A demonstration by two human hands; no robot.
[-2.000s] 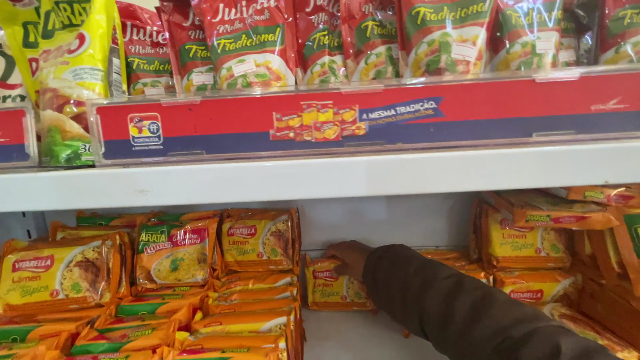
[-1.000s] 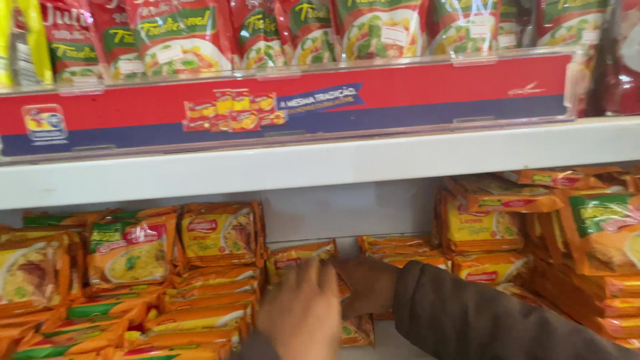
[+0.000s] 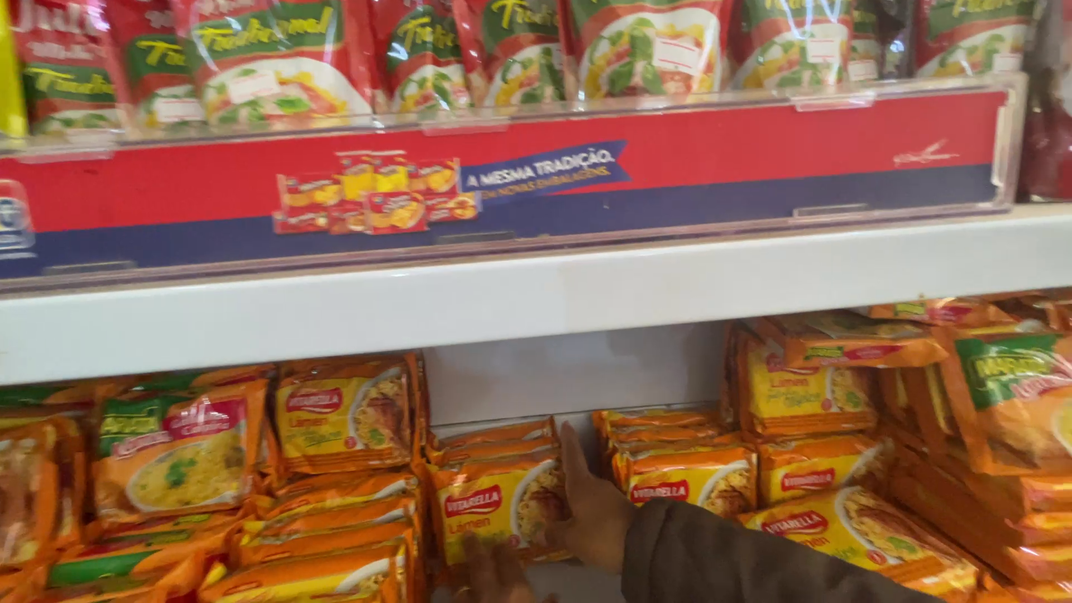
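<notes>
An orange and yellow Vitarella instant noodle packet (image 3: pixel 477 507) stands upright at the front of a short row on the lower shelf. My right hand (image 3: pixel 590 502), in a dark sleeve, is against the right side of that row, thumb and fingers spread around the packet's edge. My left hand (image 3: pixel 494 574) is low at the bottom edge of the view, its fingers touching or just in front of the packet's lower part; the rest of it is cut off. Whether either hand grips the packet cannot be told.
Stacked noodle packets (image 3: pixel 335 536) lie on the left, with upright ones above. Another row of packets (image 3: pixel 687 473) stands right of my right hand, beside more stacks (image 3: pixel 863 536). Overhead runs the white shelf edge (image 3: pixel 536 293) with a red and blue strip, holding red sauce pouches (image 3: pixel 653 50).
My left hand, absent two seconds ago, has come in and is now lower than a second ago. My right hand has moved from the packet's top to its right side. The view has shifted right.
</notes>
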